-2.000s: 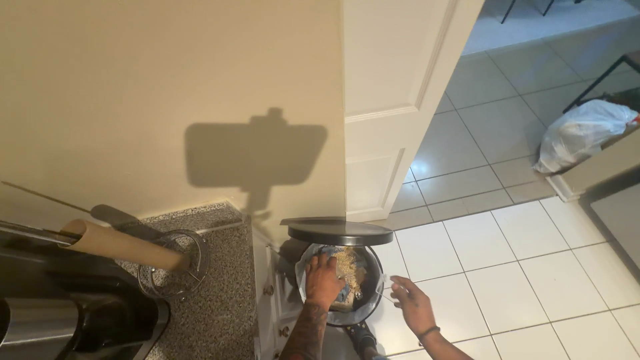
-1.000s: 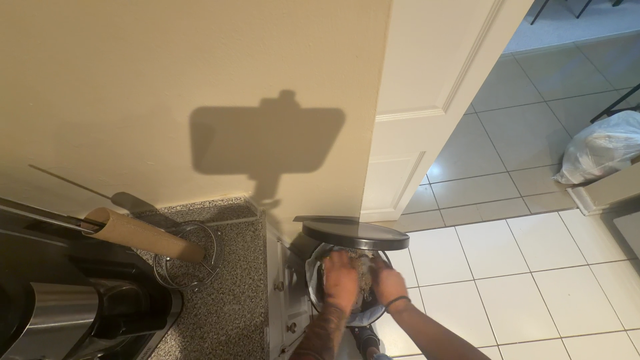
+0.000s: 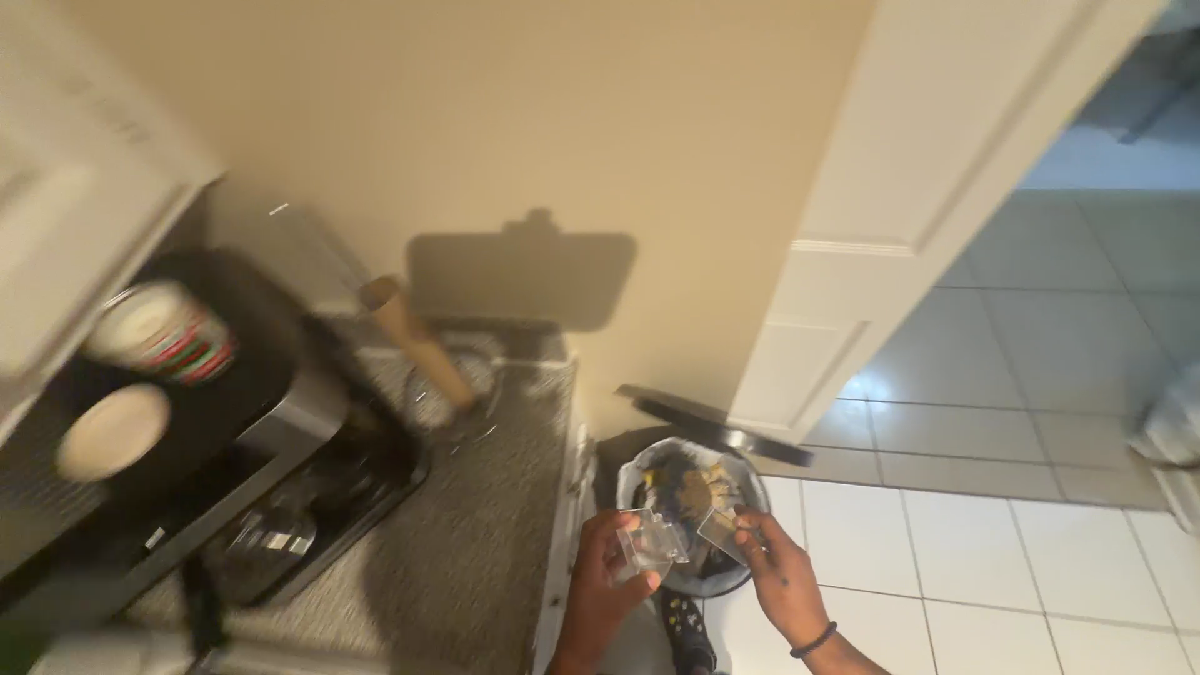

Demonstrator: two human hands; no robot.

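Note:
My left hand (image 3: 607, 581) holds a small clear plastic box (image 3: 652, 546) between thumb and fingers, over the near side of a lined trash bin (image 3: 630, 473). To its right, my right hand (image 3: 776, 562), with a dark bracelet at the wrist, grips a flat clear plastic piece (image 3: 724, 534). The two clear pieces are apart. Beneath them the bin holds mixed refuse (image 3: 698, 492), part of it brown and crumpled. The bin's dark lid (image 3: 717, 436) is tilted up at the back, near the door.
A granite-patterned counter (image 3: 478, 525) bears a wire holder with a cardboard tube (image 3: 427, 356) and a black coffee maker (image 3: 309, 412) with a can (image 3: 164, 333) on top. A white panelled door (image 3: 834, 281) stands behind the bin. A shoe (image 3: 687, 628) is beside the bin on white tiles (image 3: 947, 553).
Both hands were down in the bin one second ago. Now they are above it, holding clear plastic pieces. The view has swung to show more of the counter on the left.

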